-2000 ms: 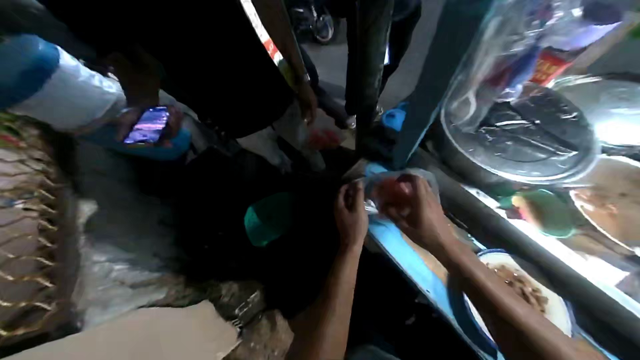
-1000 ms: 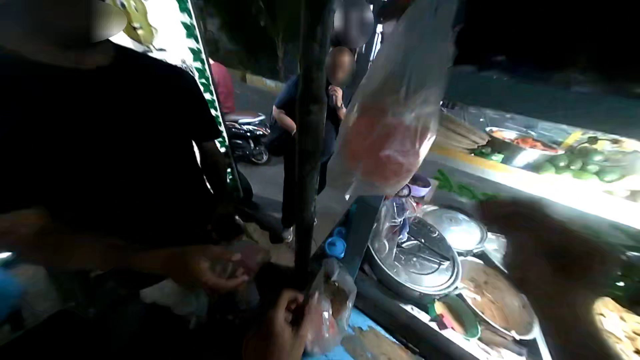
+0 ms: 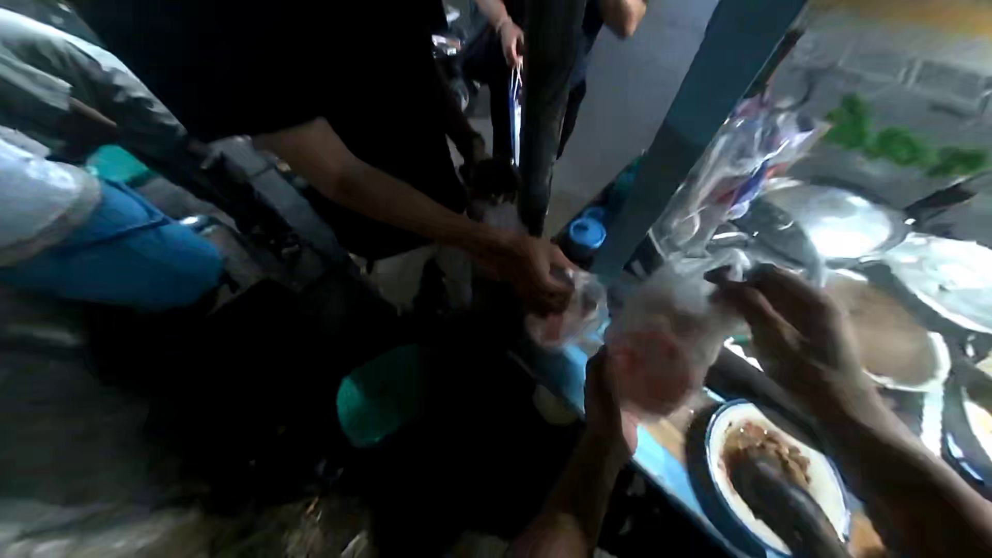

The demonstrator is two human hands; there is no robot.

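Note:
My right hand point(image 3: 783, 325) pinches the top of a clear plastic bag point(image 3: 659, 353) with reddish contents. Against the bag's lower left side is my left hand point(image 3: 608, 399); blur hides how its fingers lie. Just left of it, a person's hand point(image 3: 539, 271) reaches in with a smaller clear bag point(image 3: 570, 310), also with something reddish in it. Below my right hand stands a white enamel bowl point(image 3: 717, 449) with brown food and a dark utensil in it.
Lidded metal pots point(image 3: 837, 221) and a pan of brown food point(image 3: 883, 333) stand at the right. A dark post point(image 3: 546, 116) and a slanted blue post point(image 3: 697, 101) rise ahead. A green container point(image 3: 380, 395) is low at centre, a blue bucket point(image 3: 132, 256) at left.
The view has tilted back down from the street. My right hand, blurred at the far right a second ago, now holds the bag's top. The other person's hand has come close to my left hand.

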